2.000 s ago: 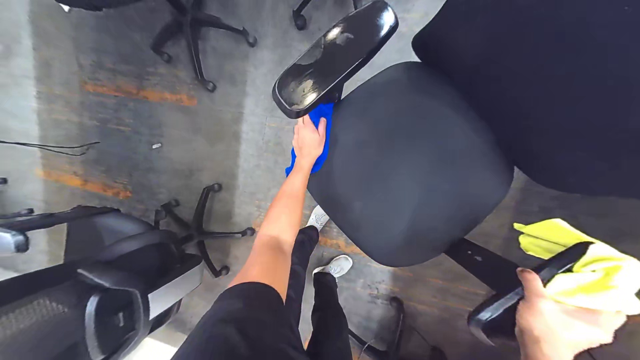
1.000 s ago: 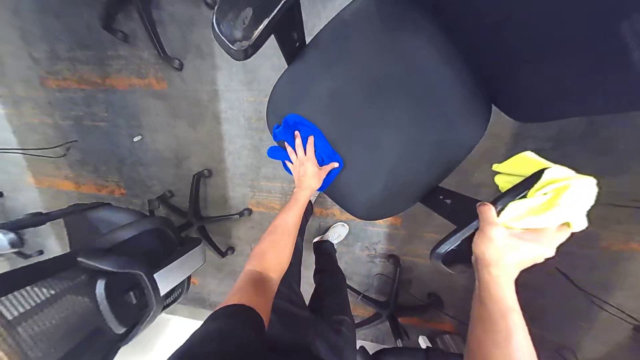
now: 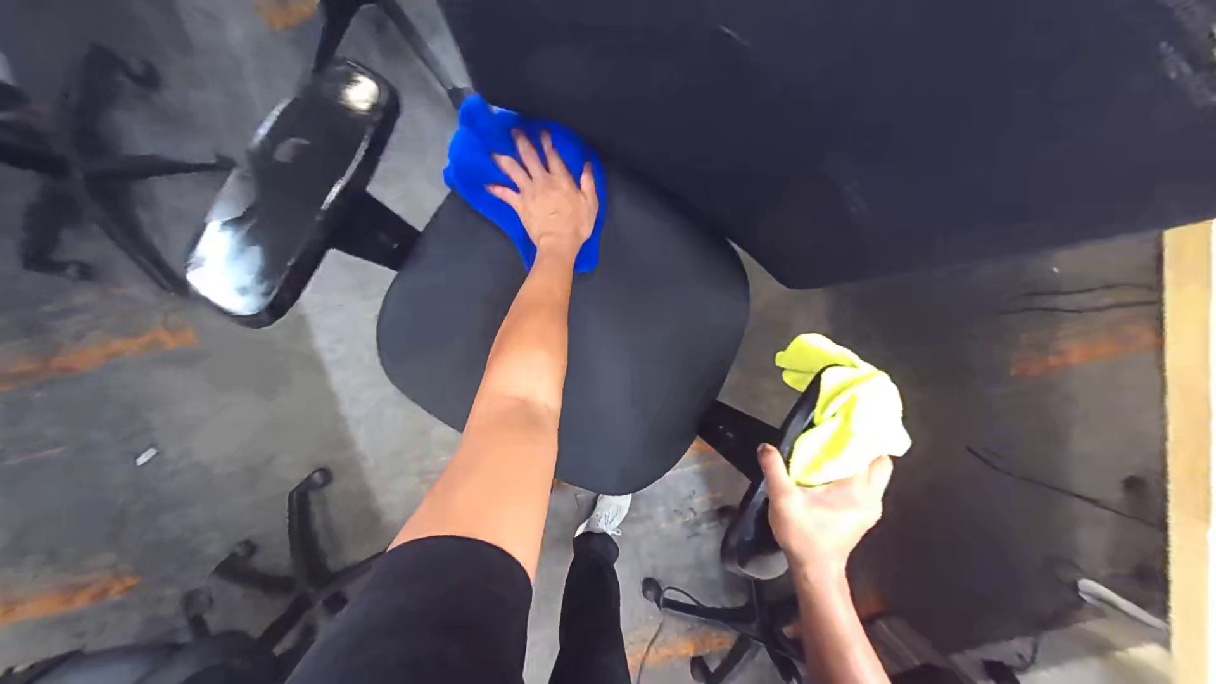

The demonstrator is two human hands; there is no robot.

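My left hand [image 3: 553,201] lies flat with spread fingers on a blue cloth [image 3: 480,157], pressing it on the far left part of the black seat [image 3: 646,351] of an office chair, close to the dark backrest [image 3: 855,123]. My right hand [image 3: 825,503] grips the chair's right armrest [image 3: 755,541], thumb on its near side, together with a yellow cloth [image 3: 850,418] draped over that armrest. The left armrest [image 3: 294,190] is glossy black and untouched. How the right fingers wrap under the cloth is hidden.
Black wheeled chair bases stand at the upper left [image 3: 71,166], lower left [image 3: 309,579] and below the seat [image 3: 750,617]. Thin cables [image 3: 1054,489] lie on the concrete floor at the right, near a pale upright edge [image 3: 1187,446]. My shoe [image 3: 608,514] is under the seat's front.
My left hand has moved with the blue cloth from the seat's near left edge to its far part by the backrest. My right hand remains at the right armrest with the yellow cloth.
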